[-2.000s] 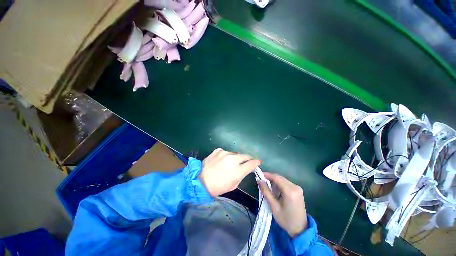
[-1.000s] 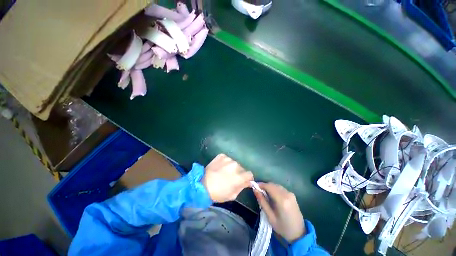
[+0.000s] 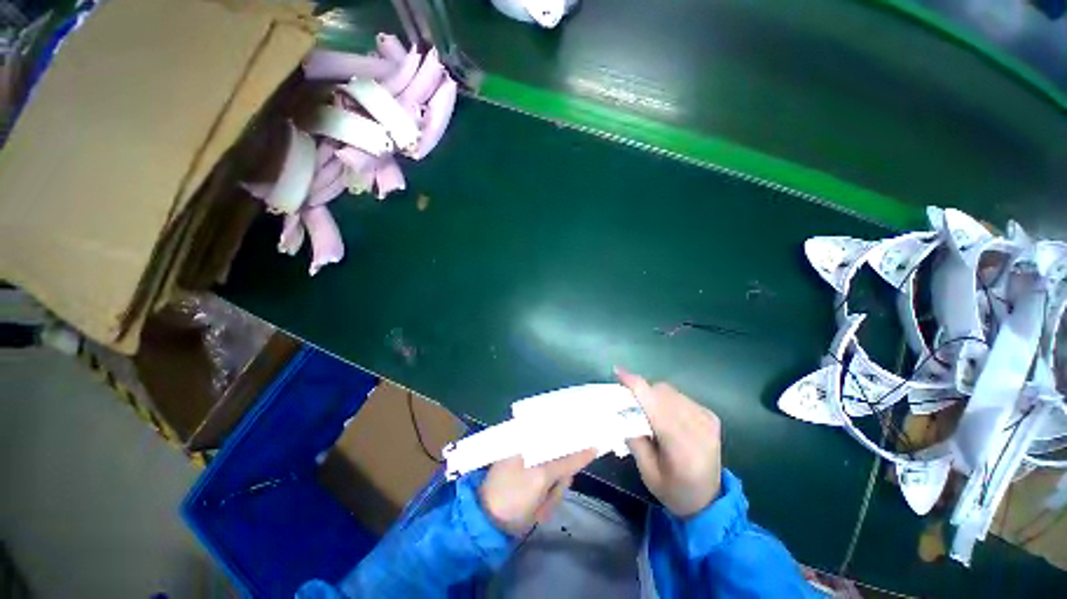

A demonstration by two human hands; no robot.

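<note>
A glossy white headband shell point(image 3: 562, 424) is held in both hands over the front edge of the dark green bench. It lies roughly crosswise, with its narrower end strip pointing left. My left hand point(image 3: 527, 489) grips its lower edge near the middle from below. My right hand point(image 3: 679, 445) grips its right end. A thin dark lead wire point(image 3: 418, 433) hangs near the left end. No ears can be made out on the piece; its underside is hidden.
Pale pink and whitish curved strips point(image 3: 355, 131) lie piled beside cardboard sheets point(image 3: 105, 152). Tangled white headbands point(image 3: 995, 386) lie at right. A blue crate point(image 3: 275, 491) stands below the bench edge. A green strip point(image 3: 702, 164) borders the conveyor, which carries a white piece point(image 3: 541, 9).
The white shell has turned from hanging steeply down to lying crosswise, its outer face showing. My left hand has moved down and under it. The camera view has shifted.
</note>
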